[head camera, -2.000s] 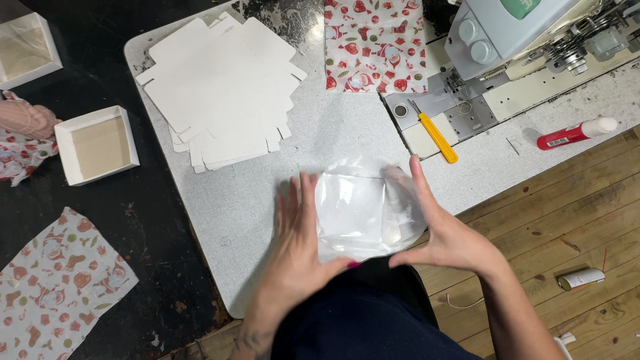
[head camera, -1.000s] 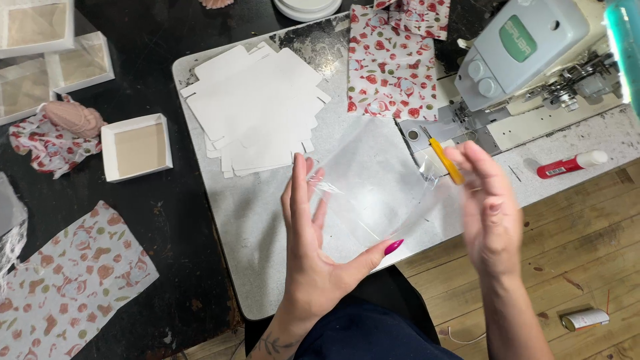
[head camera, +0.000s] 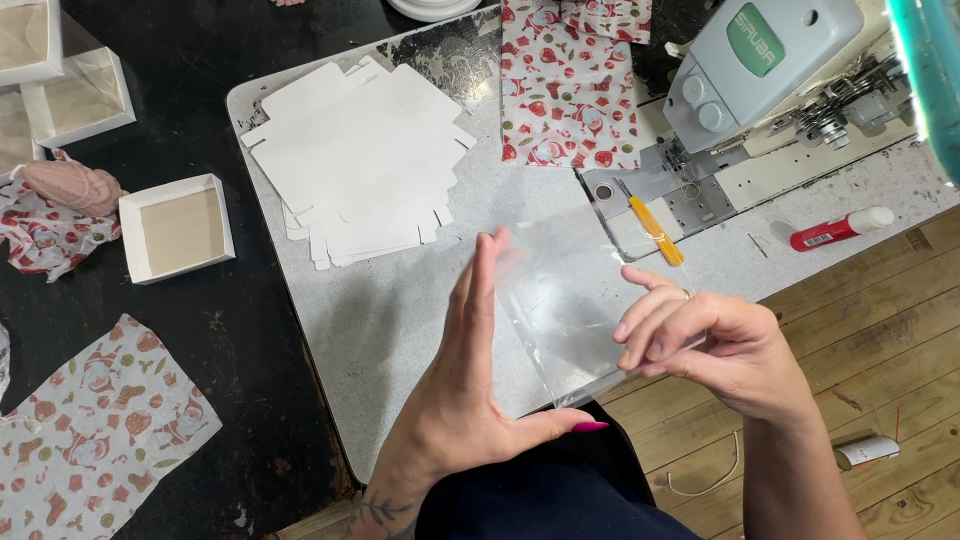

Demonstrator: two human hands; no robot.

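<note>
A clear plastic sheet with creased edges [head camera: 559, 322] is held up over the grey tabletop, between my two hands. My left hand [head camera: 480, 360] is spread, its fingers upright along the sheet's left side and the thumb under its lower edge. The fingers of my right hand [head camera: 697, 337] are bent and pinch the sheet's right edge. Beyond it lie a stack of white die-cut card blanks [head camera: 367, 165], a yellow-handled seam ripper [head camera: 656, 231] and printed Santa-pattern paper [head camera: 570, 97]. An open white box tray [head camera: 178, 229] stands on the black table at the left.
A sewing machine [head camera: 750, 67] stands at the upper right, with a red glue stick [head camera: 840, 229] near it. On the left are clear-topped boxes [head camera: 82, 94], a pink knotted item [head camera: 73, 187] in patterned paper and a flat patterned sheet [head camera: 112, 427]. A small can [head camera: 866, 451] lies on the wooden floor.
Two seconds ago both hands were spread around the plastic, which looked rounded and folded. The plastic now looks flatter and wider, and my right hand has closed on its edge. The view has shifted.
</note>
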